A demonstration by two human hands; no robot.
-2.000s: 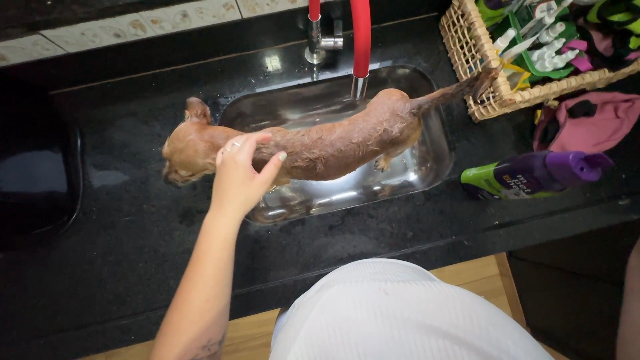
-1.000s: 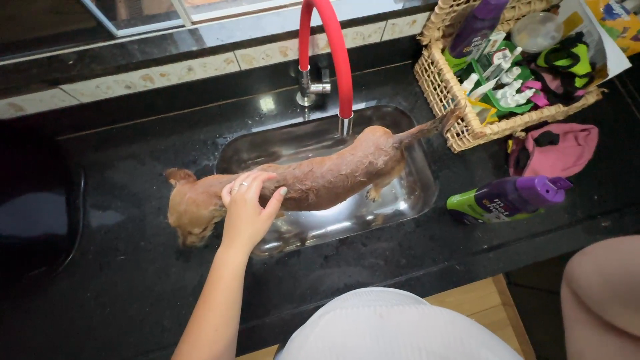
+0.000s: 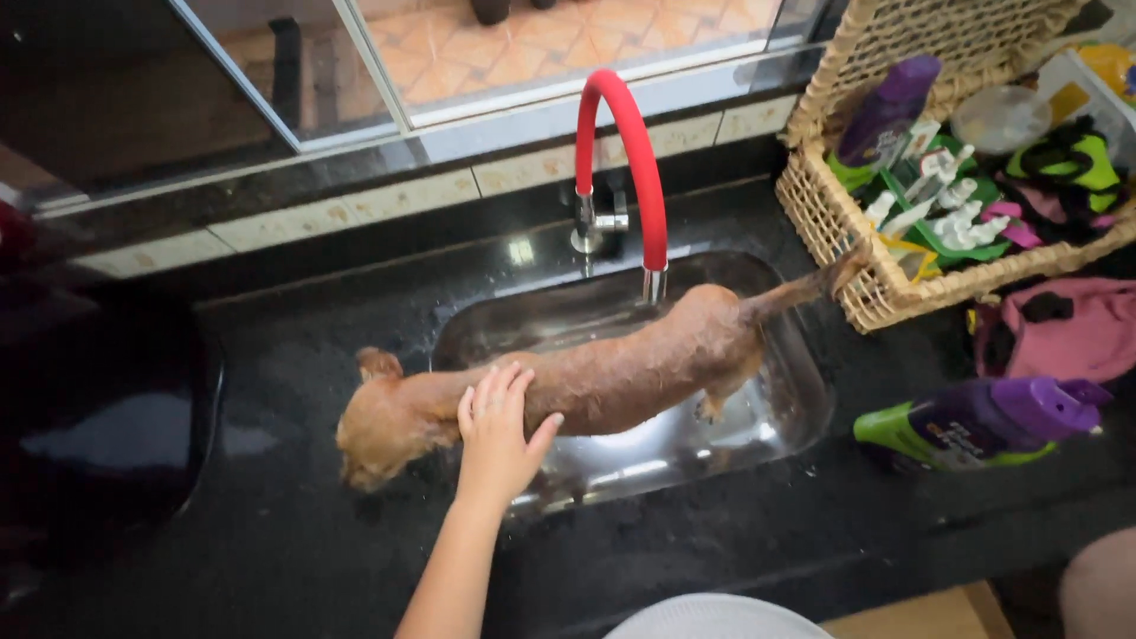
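A wet brown dog (image 3: 639, 373) stands in a stainless steel sink (image 3: 803, 373), its head over the counter at the left and its tail reaching toward the wicker basket. My left hand (image 3: 499, 430) rests on the dog's shoulders, fingers spread, not closed around anything. Behind the dog, a faucet with a red flexible hose (image 3: 635, 151) curves over, its metal tip just above the sink beside the dog's back. Whether water runs is not plain. My right hand is out of view; bare skin shows at the lower right edge, its part unclear.
An open wicker basket (image 3: 967, 288) at the right holds a purple bottle (image 3: 887, 111), small white bottles and a green tray. Before it lie pink cloth (image 3: 1065, 333) and a purple and green bottle (image 3: 976, 424). A black glossy object (image 3: 106, 426) stands left; a window (image 3: 373, 80) is behind.
The dog's head has lowered a little toward the counter's front. My left hand stays on its shoulders. The view has shifted toward the window.
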